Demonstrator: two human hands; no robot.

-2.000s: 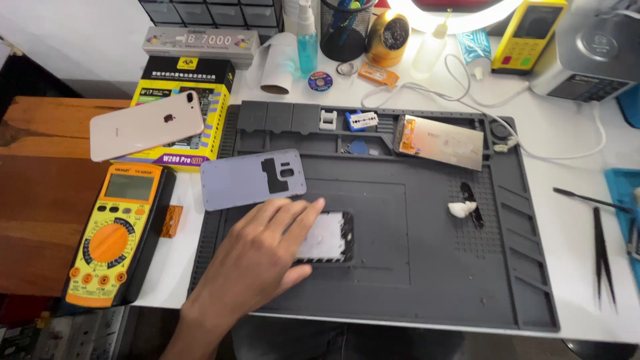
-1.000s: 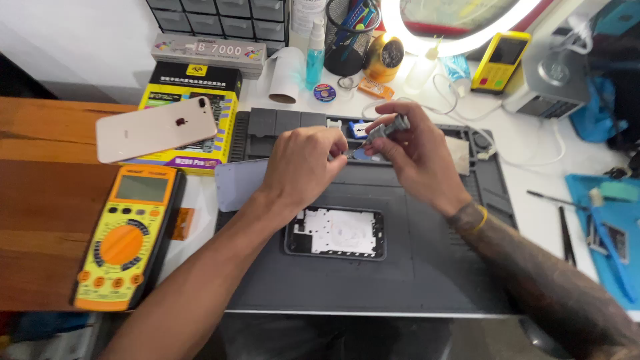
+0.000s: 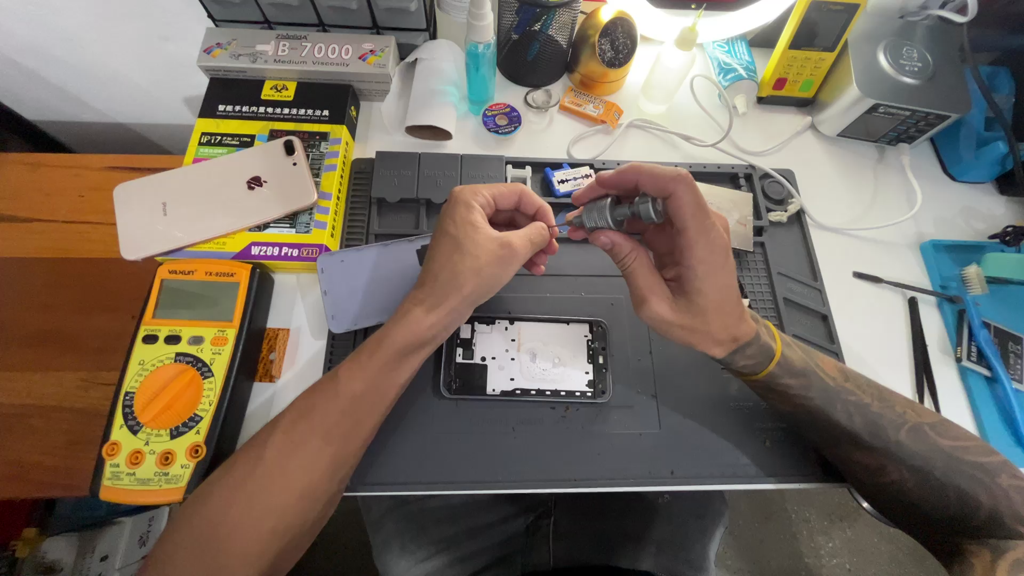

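A grey metal screwdriver handle is held in my right hand, lying nearly level with its thin end toward the left. The fingertips of my left hand are pinched at that thin end; whether they grip a bit or a small part cannot be told. Below both hands, a phone frame with a pale metal midplate lies on the dark grey work mat. A lilac phone back cover lies left of it, partly under my left wrist.
Left are a yellow multimeter, a pink-gold phone and a yellow-black box. Behind the hands sit a blue razor-blade holder and a phone screen. Tweezers and a blue tray lie right.
Two seconds ago my left hand was on the phone frame and my right hand was out of view. Both hands are now raised above the mat, with the screwdriver in the right.
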